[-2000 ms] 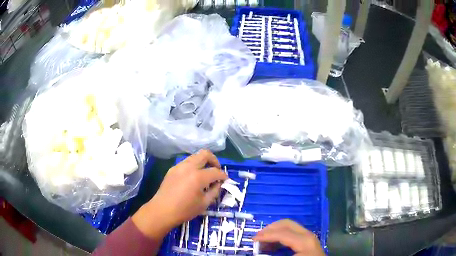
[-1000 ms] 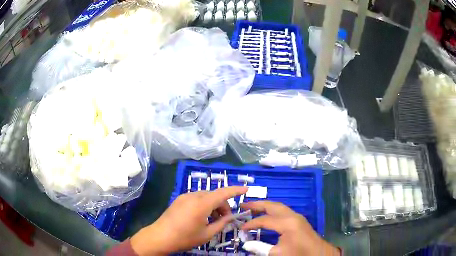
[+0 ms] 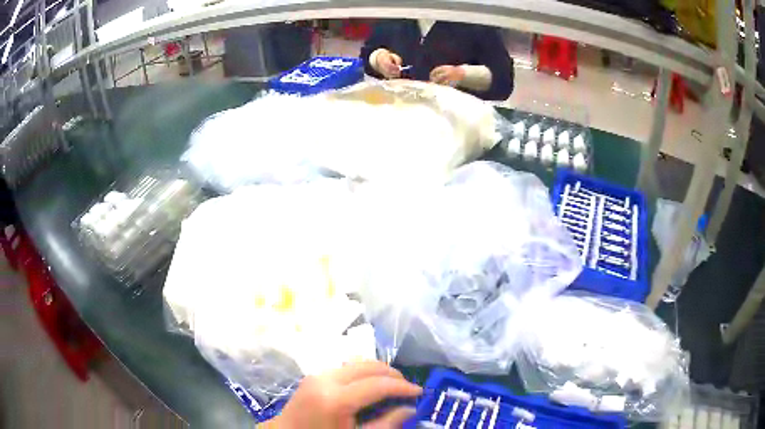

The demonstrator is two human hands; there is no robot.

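Observation:
My left hand (image 3: 348, 400) is at the bottom edge, partly cut off, with its fingers over the left rim of the near blue tray. The fingers are blurred and bent; I cannot tell whether they hold anything. My right hand is out of the picture. The near blue tray (image 3: 579, 416) is cut off by the bottom edge. White T-shaped stems (image 3: 460, 412) lie in its left part. The bag of cream parts (image 3: 260, 293) stands just behind my left hand. The bag of translucent parts (image 3: 470, 293) and the bag of white housings (image 3: 600, 352) are behind the tray.
A far blue tray (image 3: 597, 239) holds rows of stems beside the rack leg (image 3: 678, 209). Filled clear trays lie at left (image 3: 138, 218), back right (image 3: 549, 149) and lower right (image 3: 709, 416). A large bag (image 3: 335, 126) lies behind. A person (image 3: 440, 59) works across the table.
The view has tilted up and swung left, so the bags and trays sit lower and further right. My right hand has left the picture. My left hand is now at the tray's left rim.

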